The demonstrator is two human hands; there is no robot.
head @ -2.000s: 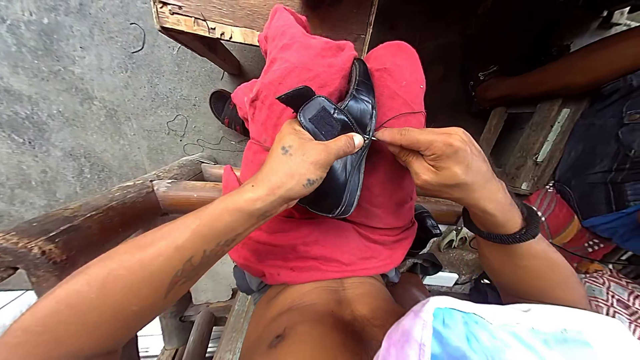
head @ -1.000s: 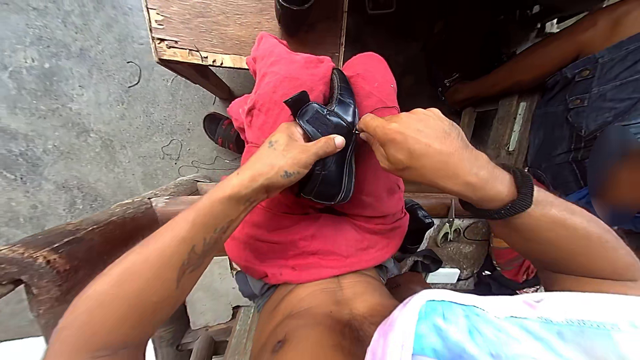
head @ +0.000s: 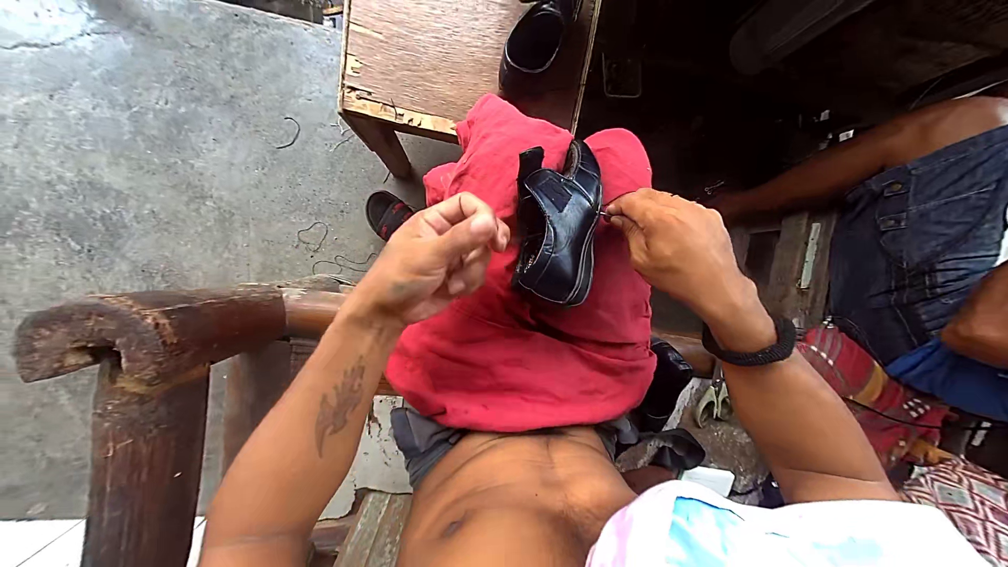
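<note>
A black leather shoe with its strap flap raised lies on a red cloth over my lap. My right hand, with a dark band on the wrist, pinches a small thin metal tool, perhaps an awl or needle, at the shoe's right edge by the sole seam. Most of that tool is hidden by the fingers. Left of the shoe, my left hand is raised with curled fingers, off the shoe; whether it pinches a thread cannot be made out.
Ahead stands a wooden table with another black shoe on it. A wooden armrest is at my left. At the right a person in denim shorts sits on a bench. Pliers-like tool, dark shoe and cloths lie low right.
My left hand has let go of the shoe and moved left of it. My right hand remains at the shoe's right edge. The view has shifted.
</note>
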